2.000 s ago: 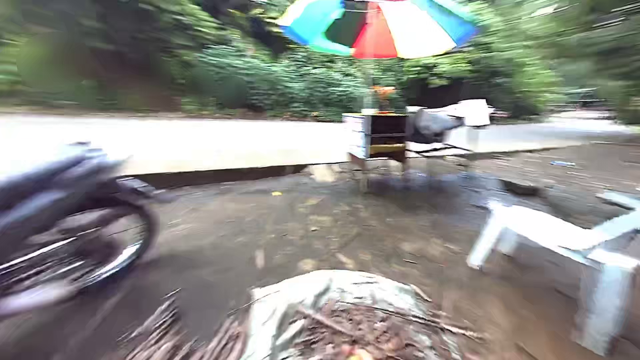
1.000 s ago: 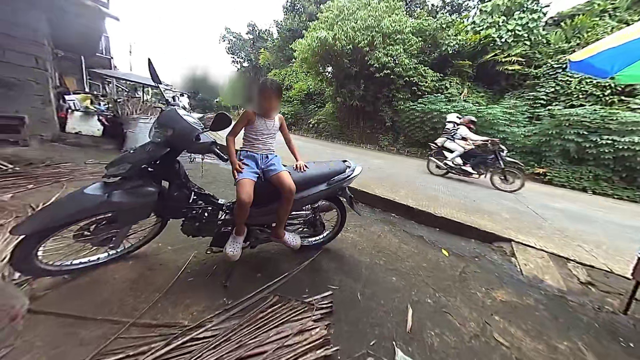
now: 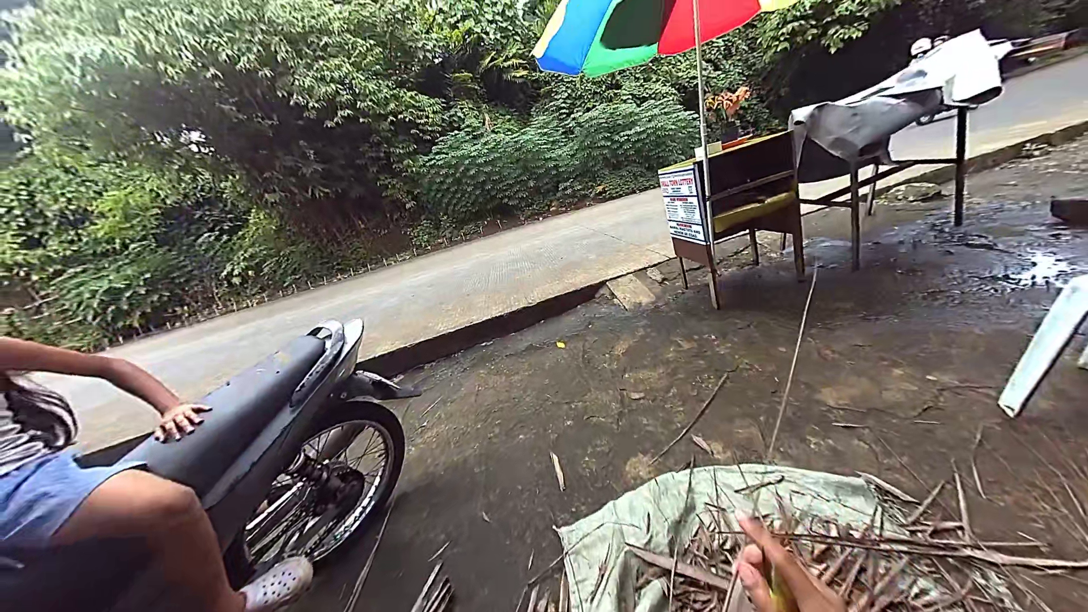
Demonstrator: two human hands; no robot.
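My right hand is at the bottom edge, right of centre, with thumb and forefinger around a narrow yellow-green object that is mostly hidden. The hand is over a pale green woven sack spread on the ground. Dry brown stalks and leaf strips lie on the sack, around and beyond the fingers. One long dry stalk runs from near the fingertips toward the right edge; whether they touch it, I cannot tell. My left hand is out of view.
At left a person sits on a parked motorcycle, one hand on its seat. A wooden stand under a colourful umbrella and a covered table border the concrete road. A white plastic furniture leg is at right.
The view has swung right since one second ago, bringing back the umbrella stand and the sack seen two seconds ago. My right hand has come into view; no earlier frame shows it.
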